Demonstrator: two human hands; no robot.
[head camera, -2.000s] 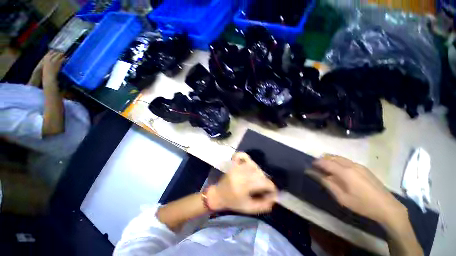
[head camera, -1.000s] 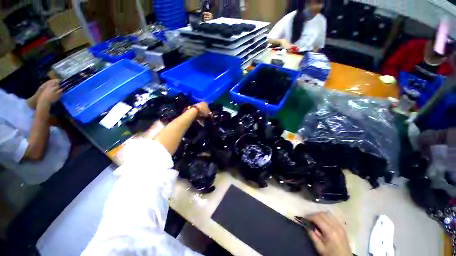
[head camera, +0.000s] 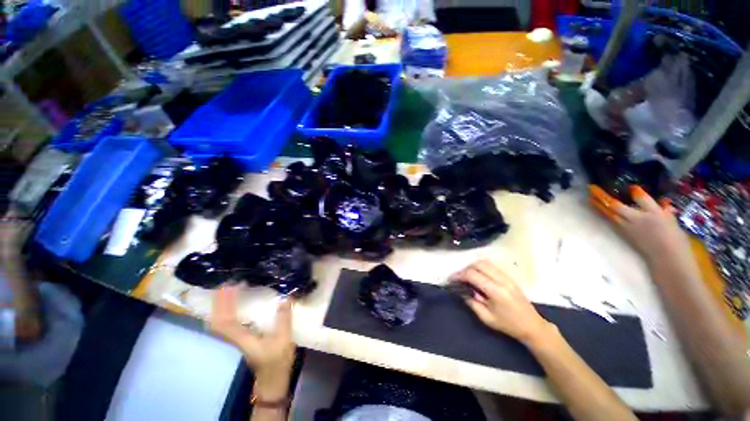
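Observation:
A glossy black housing (head camera: 388, 297) sits alone on the dark mat (head camera: 567, 344), left of my right hand. My left hand (head camera: 256, 335) is empty with fingers apart, at the bench's front edge before the heap of housings (head camera: 284, 267); it is slightly blurred. My right hand (head camera: 496, 301) rests over the mat with its fingers closed around a small dark tool, seemingly the pliers, mostly hidden by the fingers. It does not touch the housing on the mat.
Blue bins (head camera: 238, 119) stand at the back left. A crinkled clear bag (head camera: 502, 115) lies behind small black parts (head camera: 502, 171). Pale thin strands (head camera: 594, 306) lie right of the mat. A neighbour's hand with orange fingertips (head camera: 637, 215) reaches in at right. Another person sits at left.
My left hand has come back from the heap to the front edge and is open. A housing now lies on the mat. The view has turned right, and a neighbour's arm now shows at right.

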